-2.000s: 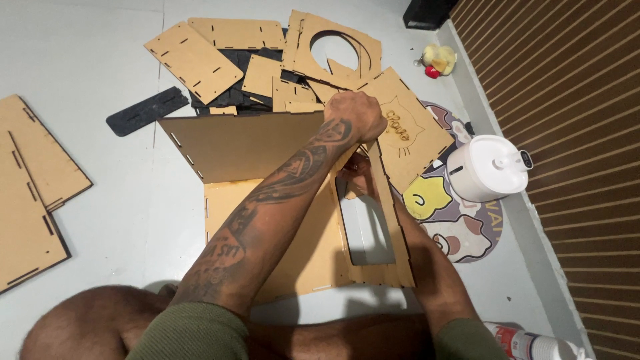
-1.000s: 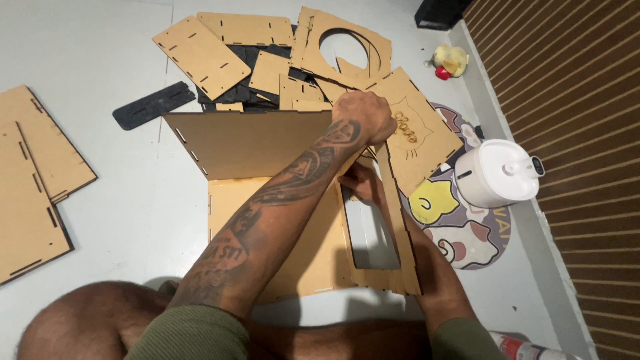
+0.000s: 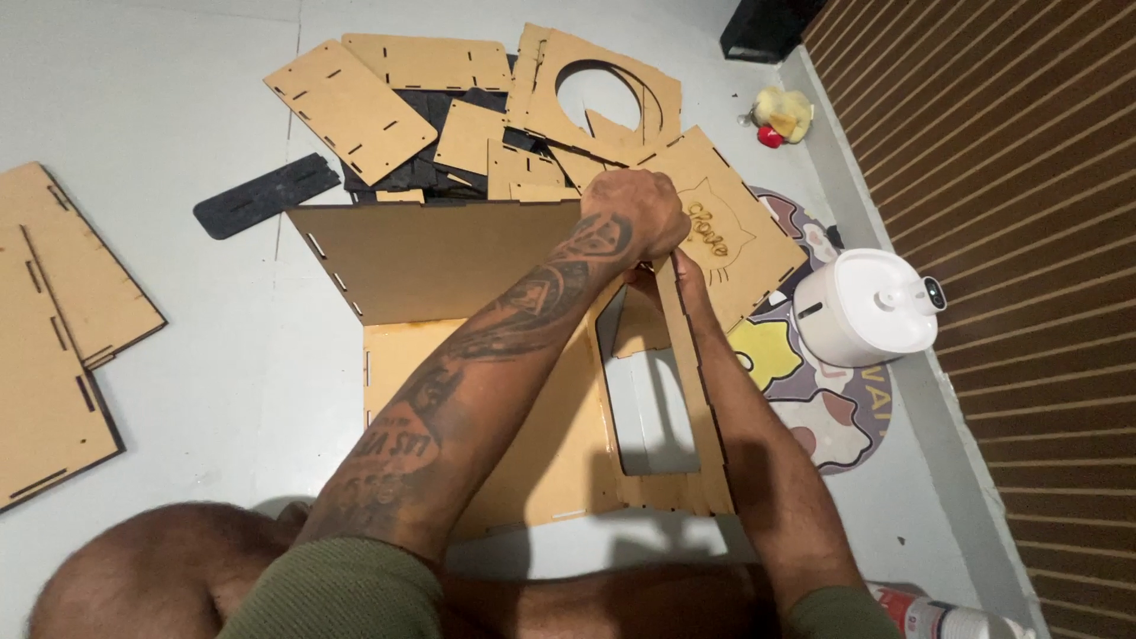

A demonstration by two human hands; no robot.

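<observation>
My left hand, at the end of the tattooed forearm, is closed over the top corner where an upright side panel with a rectangular opening meets the upright back panel. Lower down, my right hand holds that side panel near the same corner, its fingers partly showing through the opening. Both panels are slotted wooden boards and stand on a flat base panel. My left forearm crosses over the base and hides part of it. Whether a small part lies inside my left fist is hidden.
Loose wooden panels, a panel with a round hole, a cat-outline panel and black pieces lie beyond. More panels lie left. A white pet fountain on a mat, a plush toy and a bottle are right.
</observation>
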